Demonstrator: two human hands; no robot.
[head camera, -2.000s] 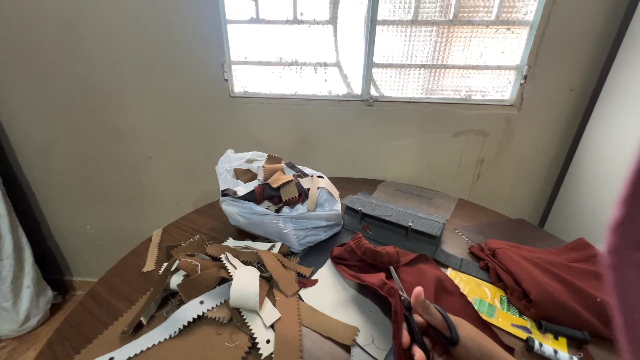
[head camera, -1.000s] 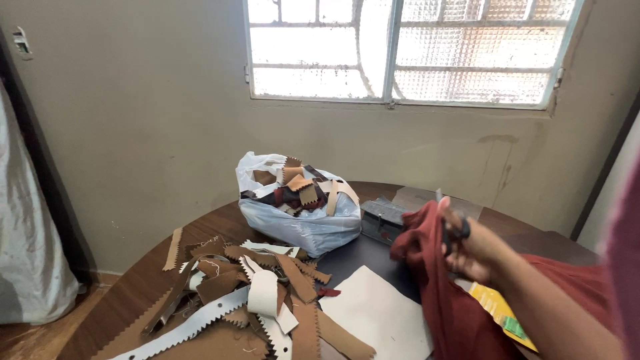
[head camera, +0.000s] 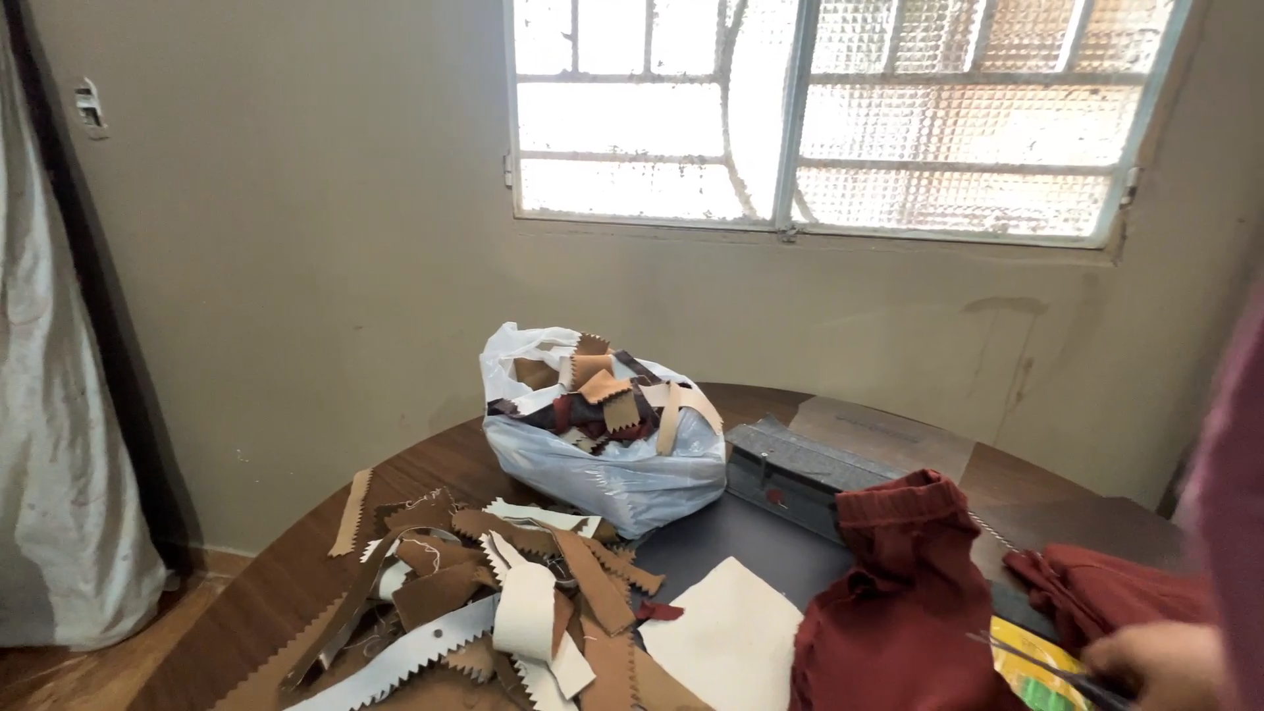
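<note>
At the lower right, my right hand is blurred and holds scissors, their blades pointing left toward a dark red garment piece. This cloth rises in folds, with a gathered band at its top. My left hand is out of view; what supports the cloth cannot be seen. More dark red fabric lies behind my right hand. A yellow packet is partly covered by the scissors. Left of the garment lies a cream fabric piece, with a small dark red scrap at its edge.
A white plastic bag full of zigzag-edged scraps stands on the round wooden table. Brown and white strips are heaped in front of it. A dark grey case sits to the bag's right. The wall and window are behind.
My right hand, raised at the dark red garment a second ago, has moved down and right, away from it, with the scissors. The garment's gathered band now shows.
</note>
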